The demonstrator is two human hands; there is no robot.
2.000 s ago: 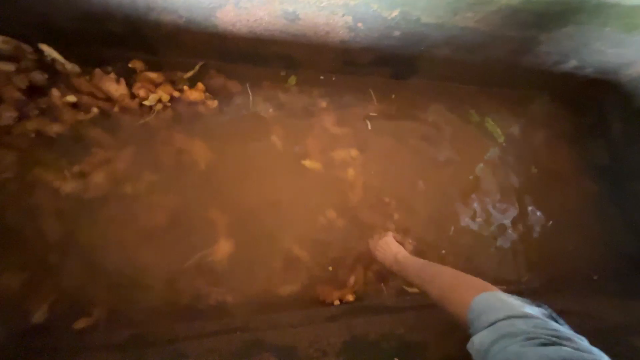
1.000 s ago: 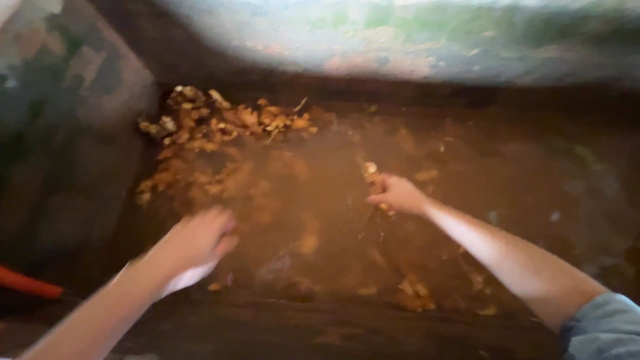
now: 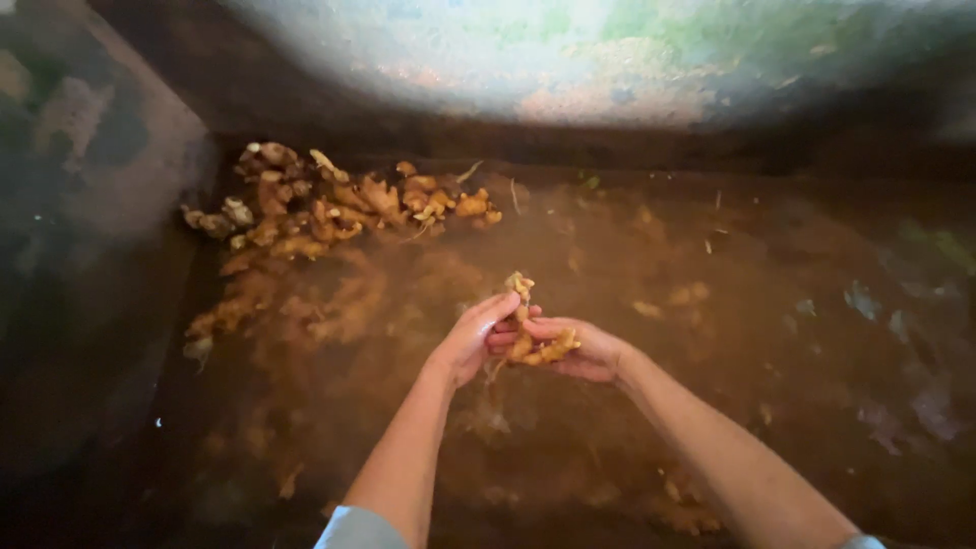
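Note:
A knobbly ginger root [image 3: 550, 347] is held between both hands just above muddy brown water, near the middle of the view. My left hand [image 3: 476, 335] grips it from the left, thumb near its pale upper tip. From the right, my right hand [image 3: 583, 349] holds its lower part, with the fingers partly hidden behind the root. A heap of ginger roots [image 3: 374, 200] rises out of the water at the back left corner. More roots [image 3: 339, 297] lie submerged in front of that heap, blurred by the murky water.
A stained tank wall [image 3: 91, 191] stands on the left, and the back wall [image 3: 595, 91] catches bright light. Faint submerged pieces [image 3: 690, 293] show right of my hands, others [image 3: 686, 511] near the front. Small bits of plant float on the surface.
Two seconds ago only my right hand was in view, reaching into the water. A second ago my hands were apart, the right one holding a root; now both meet on a root.

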